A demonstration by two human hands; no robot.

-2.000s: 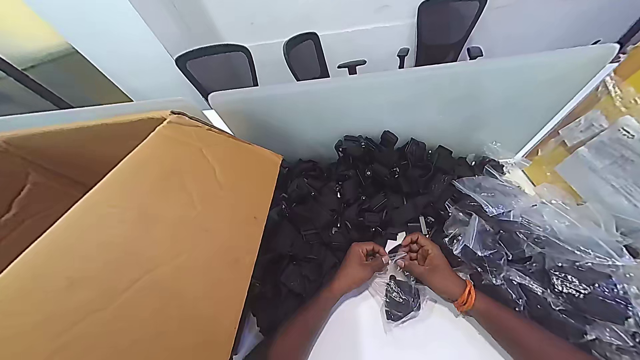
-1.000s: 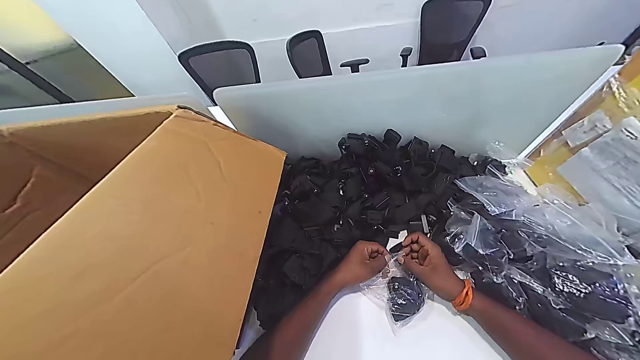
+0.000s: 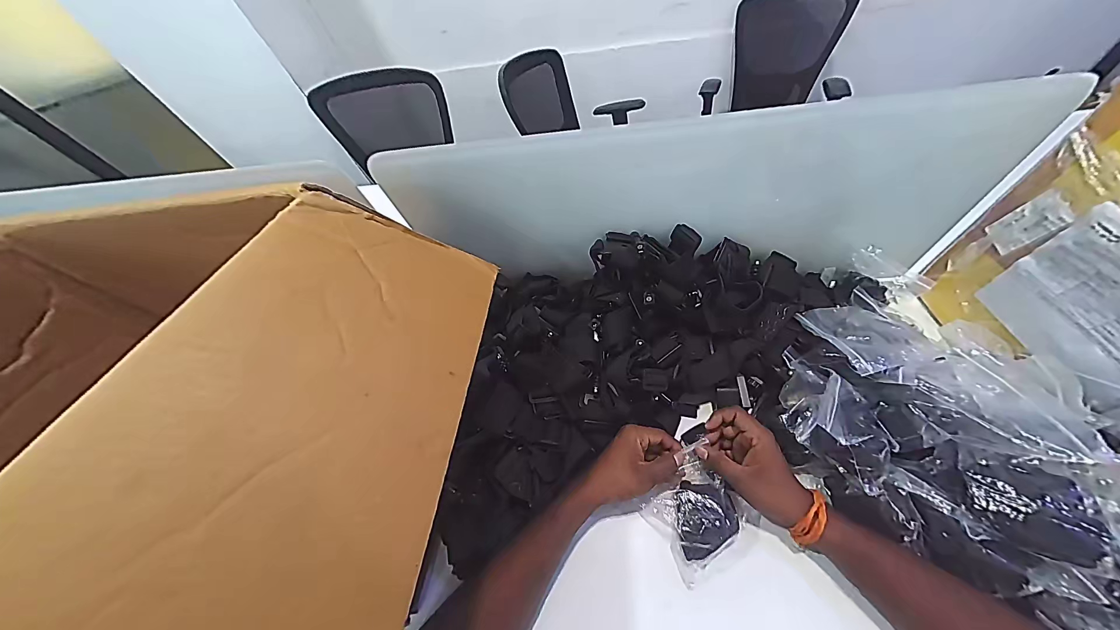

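Note:
A clear plastic bag [image 3: 704, 525] with a dark fabric item inside hangs over the white tabletop [image 3: 700, 591]. My left hand [image 3: 643, 459] pinches its upper edge from the left, and my right hand [image 3: 752, 464], with an orange band at the wrist, pinches the same edge from the right. The fingertips of both hands nearly meet there. Just beyond them lies a pile of black fabric straps [image 3: 647, 324] with small buckles or clips. A white piece, possibly paper, shows behind my fingers.
An open cardboard box [image 3: 289, 385] fills the left side. Filled clear plastic bags [image 3: 954, 437] are heaped at the right, near a yellow package [image 3: 971, 302] and printed sheets. A frosted partition [image 3: 700, 192] stands behind the pile, with office chairs [image 3: 385, 109] beyond.

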